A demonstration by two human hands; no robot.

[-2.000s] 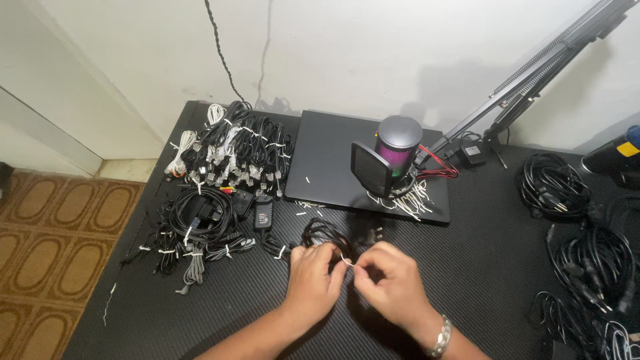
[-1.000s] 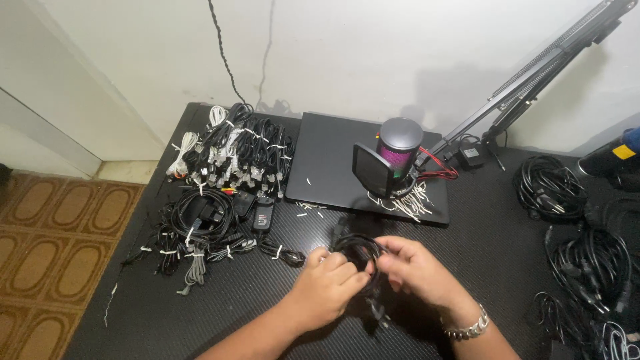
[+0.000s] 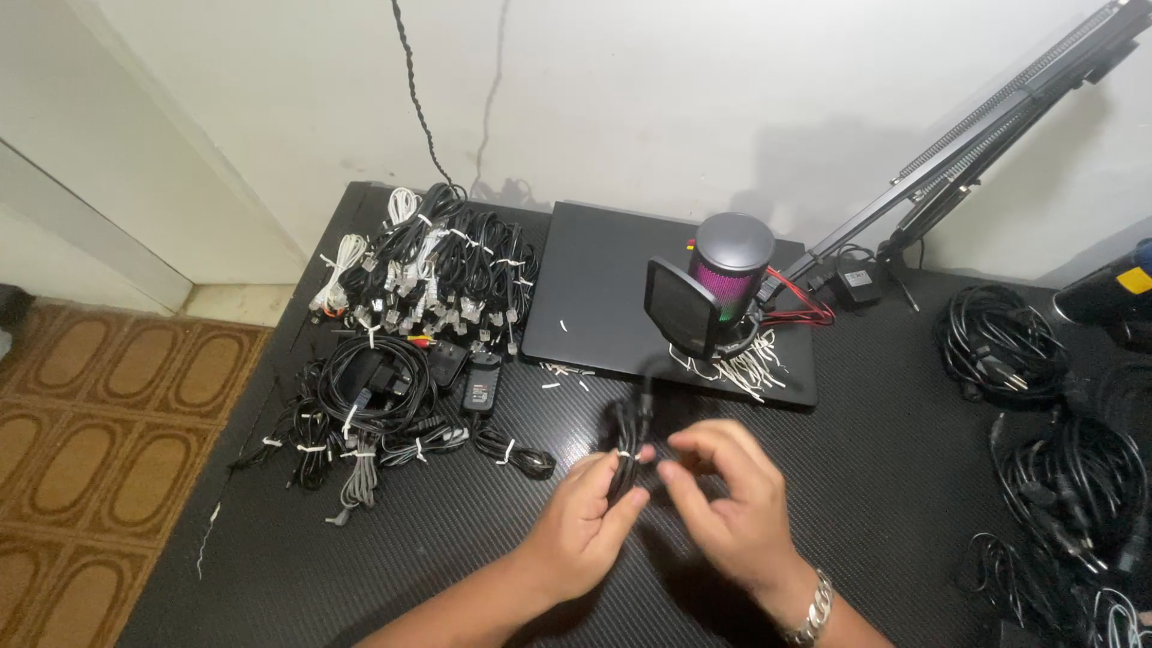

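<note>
My left hand (image 3: 589, 517) grips a folded bundle of black cable (image 3: 627, 423) above the near middle of the black textured table (image 3: 432, 558). A white tie goes around the bundle just above my left thumb. Right of it, my right hand (image 3: 733, 504) has its thumb and fingers apart, holding nothing; a chain bracelet is on that wrist. Beyond my hands, white tie strips (image 3: 751, 367) lie on a closed black laptop (image 3: 598, 279), and short cut bits (image 3: 567, 371) lie by its front edge.
Tied cable bundles (image 3: 450, 261) and power adapters (image 3: 483, 382) lie at the left. A microphone (image 3: 733, 261) with a pop filter (image 3: 681, 308) hangs from a boom arm (image 3: 954, 171) over the laptop. Coiled black cables (image 3: 999, 346) and a dark tool-like object (image 3: 1111, 288) are at the right.
The cable in my left hand was a looser loop held by both hands a second ago; now it is a narrow upright bundle. My right hand has let go of it and moved slightly away.
</note>
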